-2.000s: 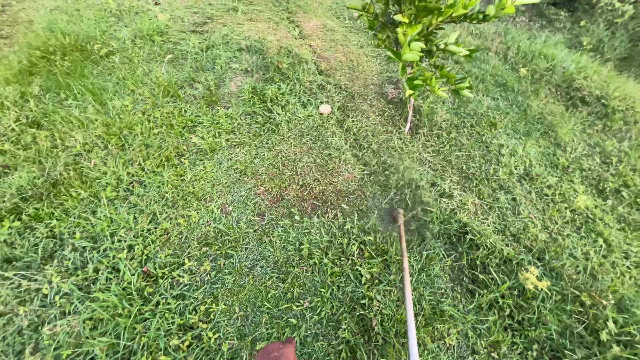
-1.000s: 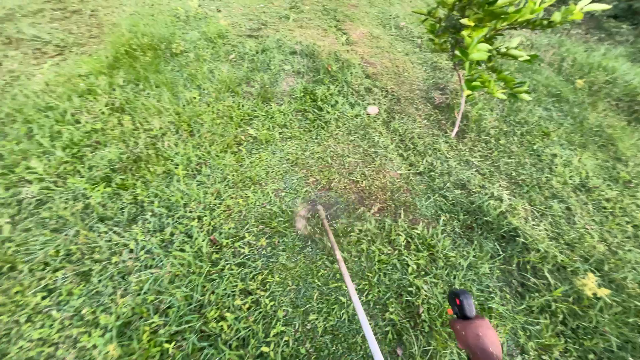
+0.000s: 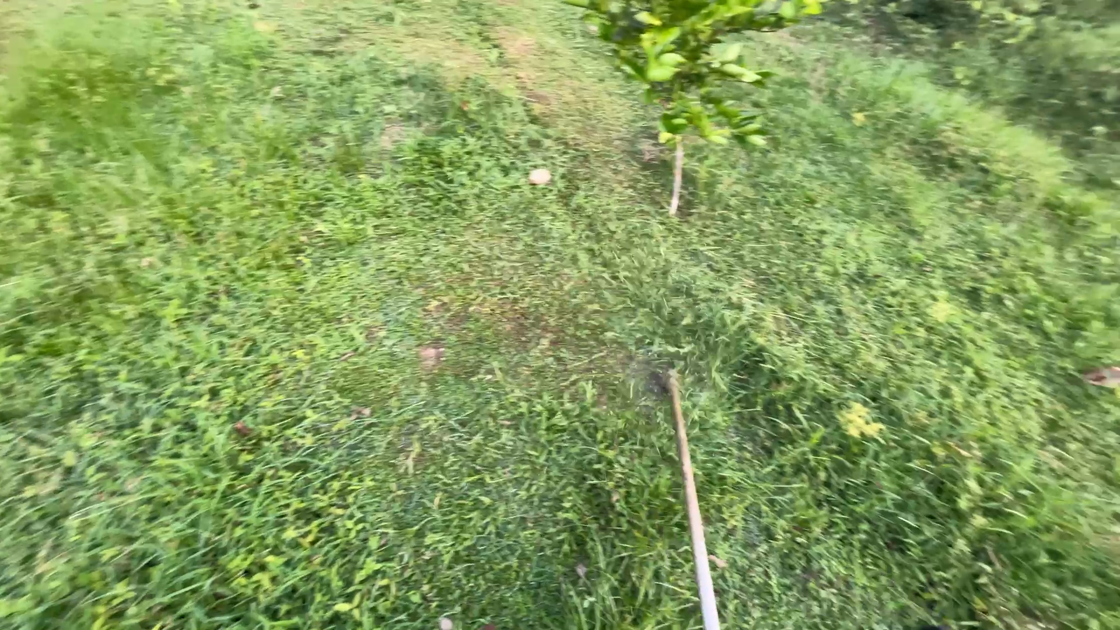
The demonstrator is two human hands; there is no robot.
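The long shaft of what looks like a brush cutter [image 3: 691, 499] enters from the bottom edge, right of centre, and slants up to its head. That head [image 3: 662, 378] is a dark blur low in the grass [image 3: 490, 472], beside a patch of short, brownish growth [image 3: 525, 328]. Neither of my hands shows in the view, so what they hold is hidden.
A young leafy tree [image 3: 691, 70] with a thin pale trunk [image 3: 676, 179] stands beyond the cutter head. A small pale round object [image 3: 540, 177] lies in the grass left of the trunk. Denser plants [image 3: 1050, 87] grow at the upper right.
The cutter head has swung from left of the brownish patch to its right side since one second ago. A hand with a black and orange handle, seen then at the lower right, is out of view.
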